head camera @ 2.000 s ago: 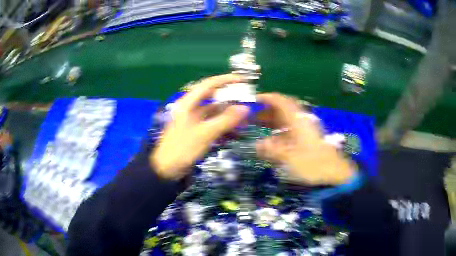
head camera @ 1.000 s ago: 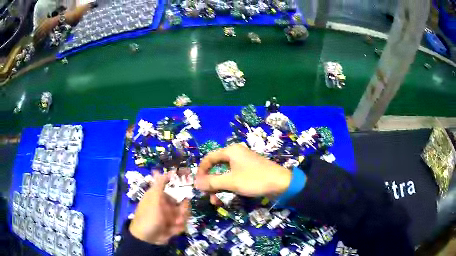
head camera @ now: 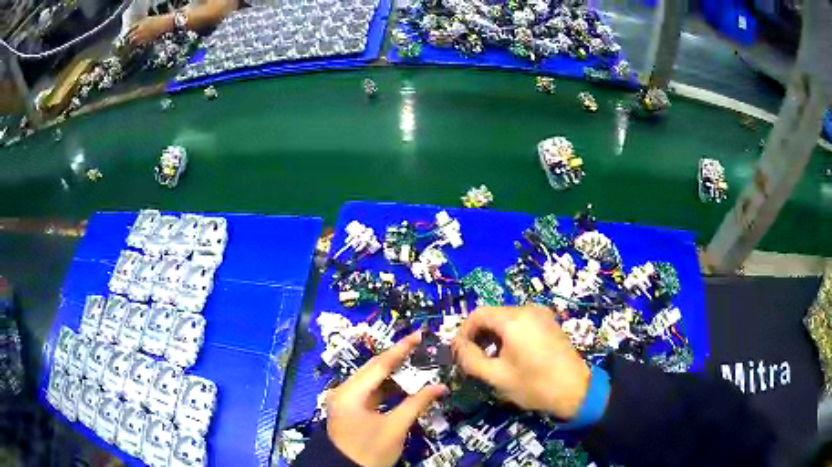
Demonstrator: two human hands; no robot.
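My left hand [head camera: 379, 401] holds a white plastic housing [head camera: 415, 378] between thumb and fingers, over the blue sheet [head camera: 360, 215]. My right hand [head camera: 525, 360], with a blue wristband, is at the housing's right side. Its thumb and fingertips pinch a small dark part [head camera: 444, 354]; the fingers partly hide it, so its exact shape is unclear. Around and under both hands lie loose wired board assemblies [head camera: 558, 274] with white plastic pieces, green boards and thin wires.
Rows of pale grey-white units [head camera: 150, 330] lie on a second blue sheet at left. Behind runs a green conveyor belt [head camera: 365, 146] with scattered units. A post [head camera: 771, 173] and black mat [head camera: 762, 319] are at right. A person's hand [head camera: 150, 29] shows at top left.
My hands were blurred higher up with a white piece, then came down over the heap. The camera view has since swung left, shifting the scene rightward. My right fingers now pinch a dark part at the housing.
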